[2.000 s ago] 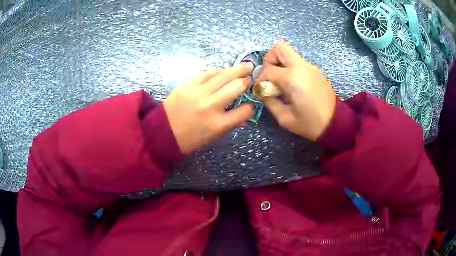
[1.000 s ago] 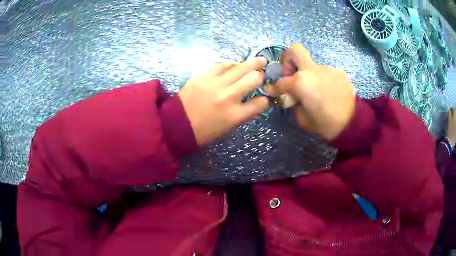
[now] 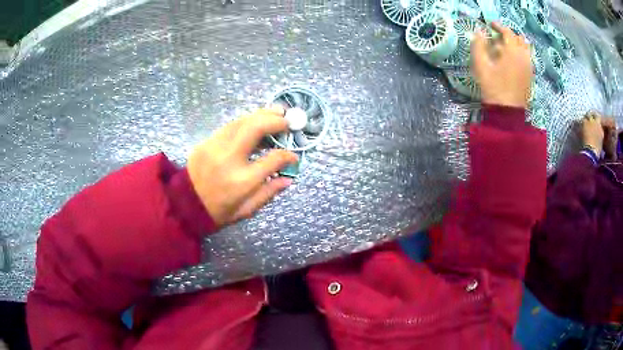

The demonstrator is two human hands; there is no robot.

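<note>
A teal fan head (image 3: 315,113) lies on the silver foil in front of me, its grey blades and pale round hub facing up. A small teal neck piece sticks out at its lower edge. My left hand (image 3: 240,164) holds the fan head at its left side, with fingers at the hub and at the neck. My right hand (image 3: 503,67) is at the heap of teal spoked covers (image 3: 464,34) at the upper right, fingers spread over the parts. Whether it grips one of them, or still holds the small tool, cannot be told.
The silver foil-covered table (image 3: 171,75) has a curved pale edge at the upper left. A teal round unit with an open grille (image 3: 430,32) lies at the heap's left side. Another person's hand (image 3: 593,133) and dark sleeve are at the right edge.
My right hand has left the fan head and moved to the heap at the upper right. My left hand stays on the fan head. The view has shifted right, showing more of the other person.
</note>
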